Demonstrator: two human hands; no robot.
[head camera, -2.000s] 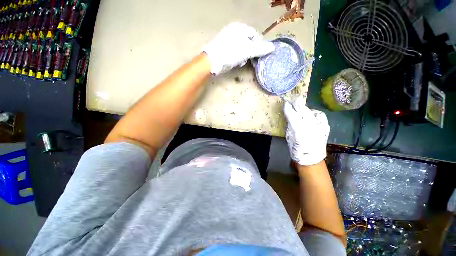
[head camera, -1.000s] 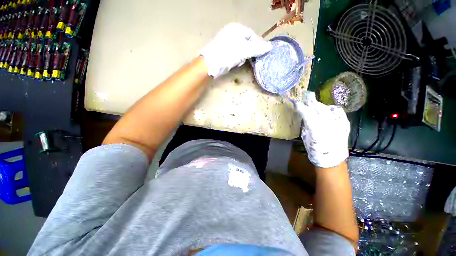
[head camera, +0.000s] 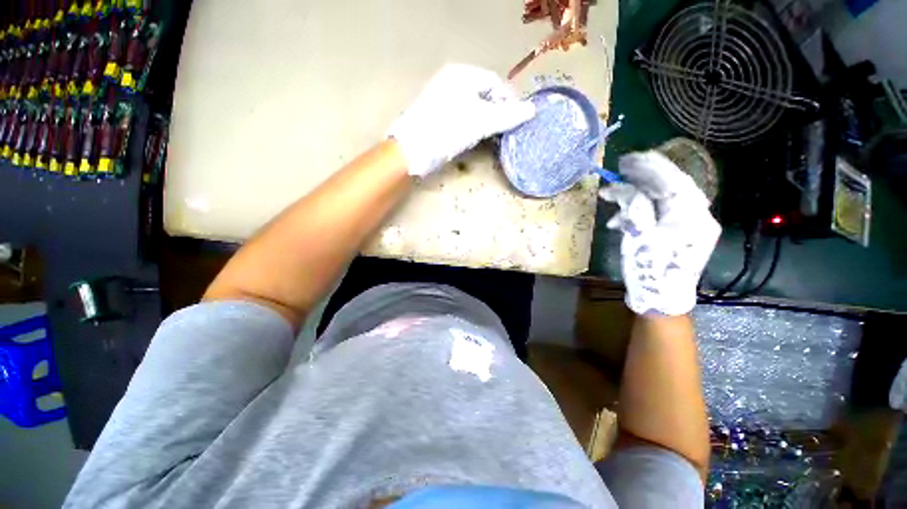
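Note:
A shallow round paste dish (head camera: 549, 142) with streaky blue-grey paste rests on the cream board, near its right edge. My left hand (head camera: 457, 114), in a white glove, holds the dish by its upper left rim. My right hand (head camera: 666, 231), in a smudged white glove, is just right of the dish. A blue stick end (head camera: 605, 175) shows between the dish rim and my right fingertips; the fingers look closed around it. A second pale stick (head camera: 609, 130) leans over the dish's right rim.
Copper strips (head camera: 559, 38) lie at the board's (head camera: 288, 89) far right. The solder pot (head camera: 695, 164) is partly hidden behind my right hand. A fan guard (head camera: 718, 75) and black soldering station stand at right. Trays of boards (head camera: 66, 129) lie at left, with a wire spool (head camera: 90, 299) below.
My right hand has moved from below the dish up and to the right, and the blue stick end now shows by its fingertips. My left hand stays on the dish rim.

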